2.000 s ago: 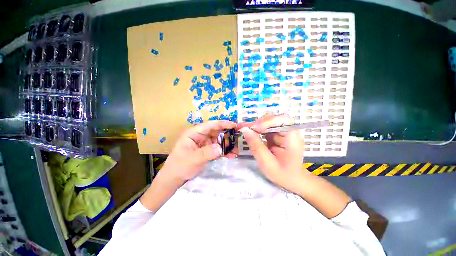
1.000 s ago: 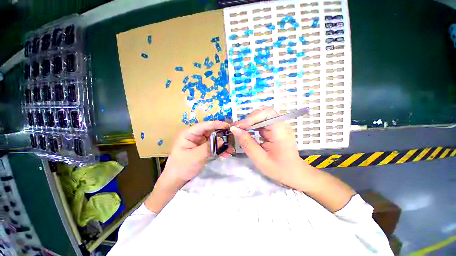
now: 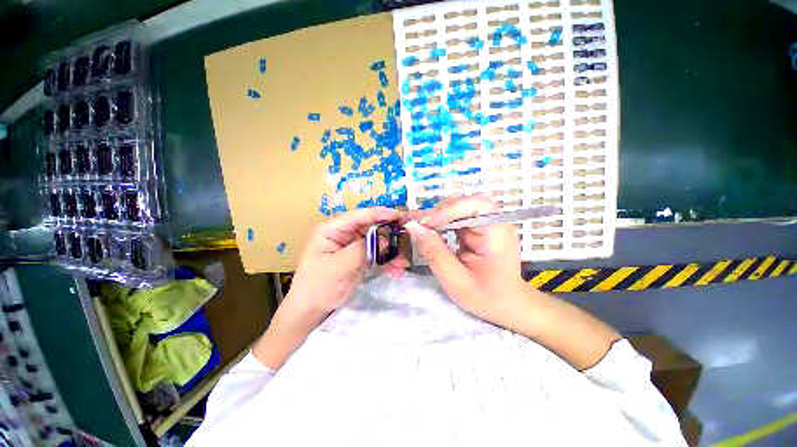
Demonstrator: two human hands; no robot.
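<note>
My left hand holds a black watch case on edge between thumb and fingers, in front of the near edge of the boards. My right hand holds silver tweezers, whose broad end points right over the white tray. The fingertips of both hands meet at the right side of the case; the tweezer tips are hidden there, and whether they hold a part cannot be told. The white parts tray has rows of slots, with a few dark parts at its upper right.
Blue pieces lie over the brown board and the white tray. A clear blister tray with black cases is at the left. Yellow-green cloth lies in an open box below it. Yellow-black striping runs along the right.
The boards have shifted slightly left and up in view since the earliest frame. The tweezers' broad end, tilted up one second ago, is now lower and more level. Both hands keep their hold.
</note>
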